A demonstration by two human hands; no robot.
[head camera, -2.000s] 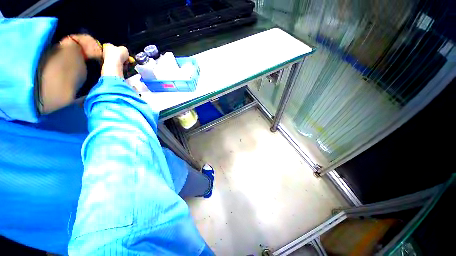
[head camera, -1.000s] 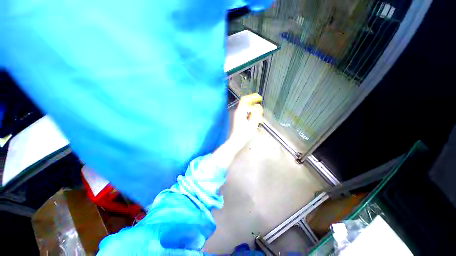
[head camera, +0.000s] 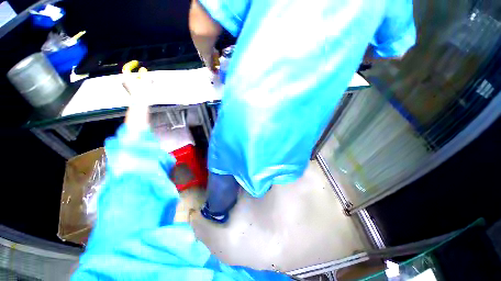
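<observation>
One bare forearm in a light blue sleeve reaches up from the bottom, and I take it as my right arm. My right hand [head camera: 137, 79] is over the white bench top [head camera: 99, 94], with yellow finger cots on two fingertips. The hand is overexposed and blends into the white top, so I cannot tell whether it holds anything. My left hand is not in view.
A person in a blue smock [head camera: 291, 88] stands at the bench on the right. Blue containers [head camera: 67, 57] and a metallic cylinder [head camera: 37, 80] are at the left end. A cardboard box [head camera: 82, 192] and a red crate [head camera: 188, 167] are below.
The view has swung left along the bench. My right hand has gone from above the floor to over the white top. The smocked person no longer blocks the left side.
</observation>
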